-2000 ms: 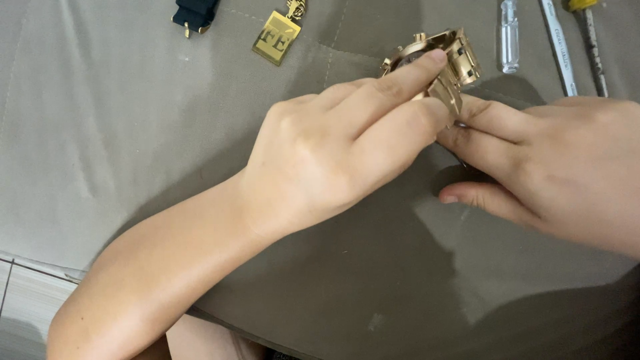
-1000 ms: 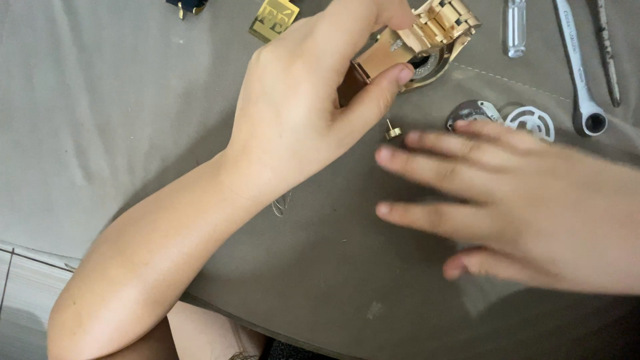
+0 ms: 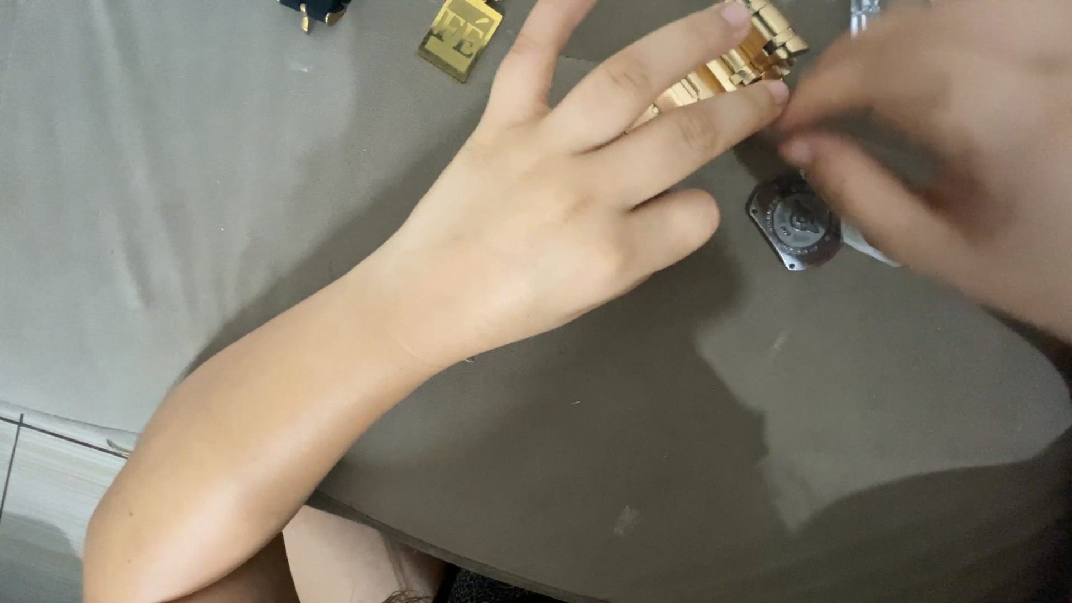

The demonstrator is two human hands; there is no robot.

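Note:
A gold-toned metal wristwatch (image 3: pixel 737 63) lies at the top, right of centre, partly covered by my left hand (image 3: pixel 586 176). Two fingers of that hand rest over its link bracelet, holding it. My right hand (image 3: pixel 946 142) is blurred at the watch's right side, thumb and forefinger brought close together at its edge; whether they pinch something small cannot be told. Below them a steel watch case back (image 3: pixel 796 222) lies flat on the cloth, with a white ring-like part (image 3: pixel 867 244) beside it, mostly hidden by my right hand.
A gold rectangular tag (image 3: pixel 461 38) with lettering lies at the upper left, near a dark strap with a gold buckle (image 3: pixel 308 15). A clear plastic tool handle (image 3: pixel 864 15) shows at the top right. Grey cloth (image 3: pixel 586 469) covers the surface, whose curved edge runs along the bottom.
My right hand has moved from over the cloth up to the watch. My left hand's fingers have spread across the bracelet. The small gold crown seen a second ago below the watch no longer shows.

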